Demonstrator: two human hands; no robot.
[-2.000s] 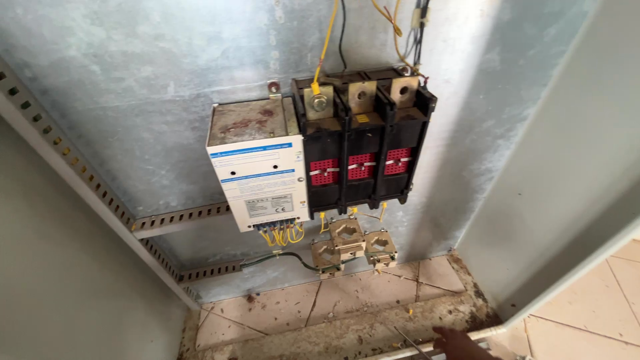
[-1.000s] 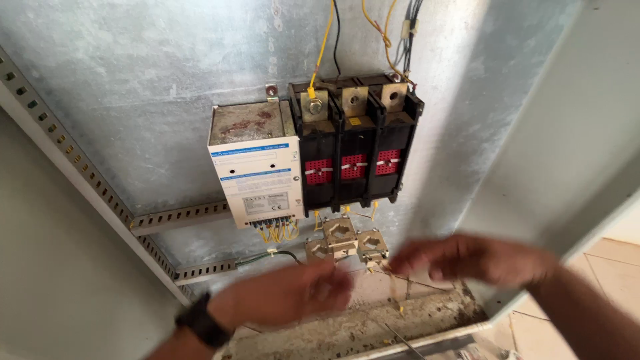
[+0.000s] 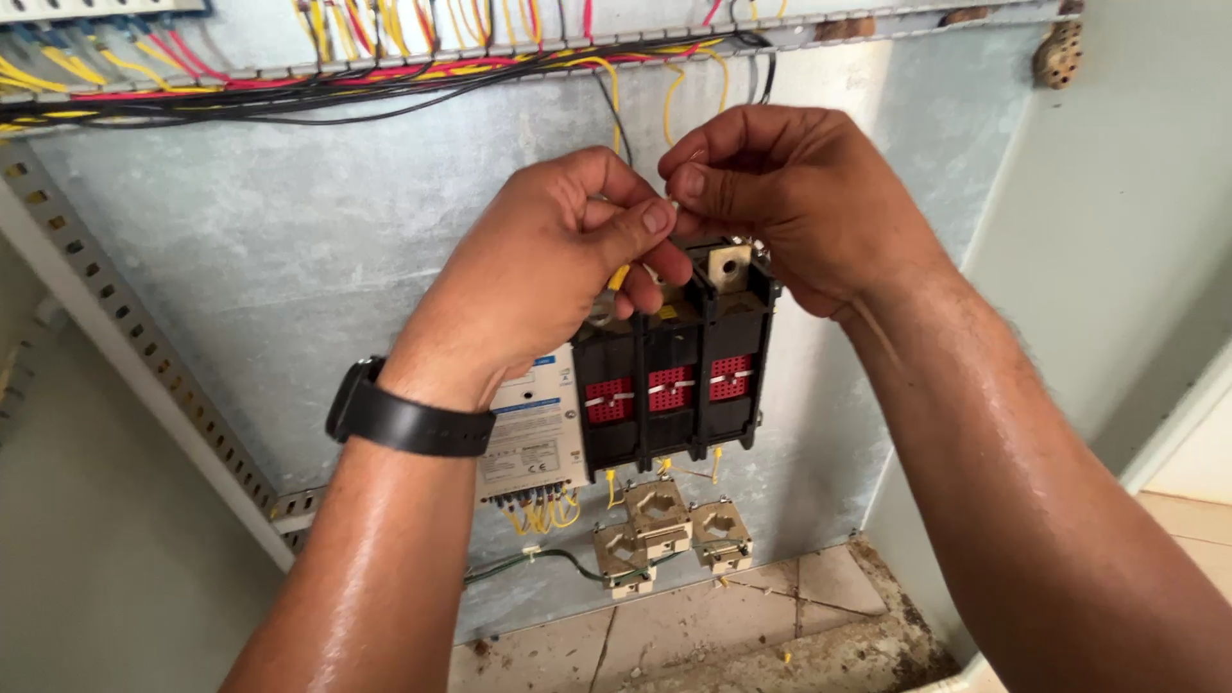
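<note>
My left hand (image 3: 587, 221), with a black watch on its wrist, and my right hand (image 3: 770, 183) meet fingertip to fingertip above a black three-pole contactor (image 3: 674, 385). Between the thumbs and fingers is a small pale piece (image 3: 674, 204), perhaps a wire end or marker; the fingers hide most of it. A yellow lug sleeve (image 3: 618, 277) shows just below my left fingers. The contactor's right upper copper terminal (image 3: 729, 269) is in view, while my left hand partly covers the others. Left of the contactor, a white control module (image 3: 529, 433) is partly behind my left wrist.
Black, red and yellow wires (image 3: 385, 82) run in a bundle across the top. Ring-shaped current transformers (image 3: 657, 505) sit below the contactor. A slotted metal rail (image 3: 144, 356) slants down the left, and the grey cabinet wall (image 3: 1068, 241) stands at right. Debris lies on the tiled floor (image 3: 539, 654).
Both hands have risen from low in the view and come together above the contactor. They were apart one second ago. The view has tilted up, showing the upper wire bundle.
</note>
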